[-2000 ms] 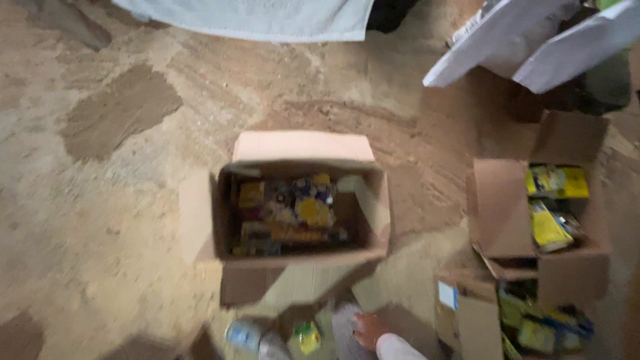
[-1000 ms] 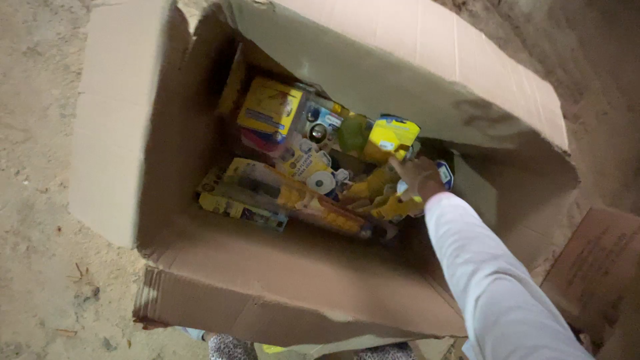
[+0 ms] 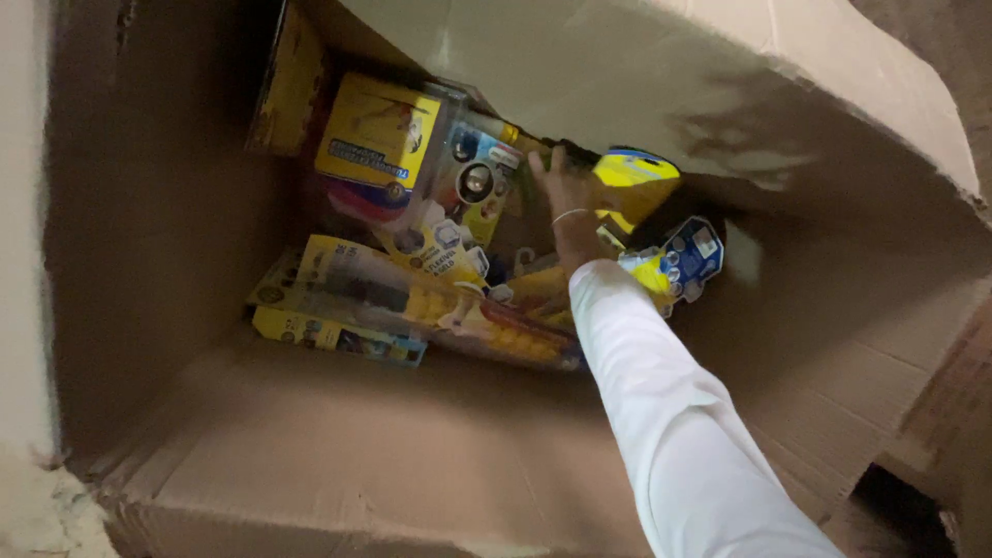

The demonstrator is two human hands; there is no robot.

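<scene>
My right hand [image 3: 570, 201], below a white sleeve, reaches into an open cardboard box [image 3: 372, 434]. Its fingers are at a greenish item by the far wall, too dark to tell whether it is gripped. Right of the hand lie a yellow package [image 3: 635, 182] and a blue-and-yellow carded package [image 3: 682, 260]. To its left are a yellow clear-plastic pack [image 3: 380, 139] and a blue blister card with round items [image 3: 477, 182]. Nearer me, a long clear plastic package with yellow contents [image 3: 449, 310] lies across a flatter yellow package [image 3: 341, 337]. My left hand is out of view.
The box's tall far wall [image 3: 527, 77] and its left wall [image 3: 155, 194] surround the packages. A cardboard flap [image 3: 287, 85] stands at the left inside. Pale ground [image 3: 46, 511] shows at the lower left, and a dark gap lies outside the box at the lower right.
The view has come much closer to the box. My right hand has moved from the packages at the right to the greenish item by the far wall.
</scene>
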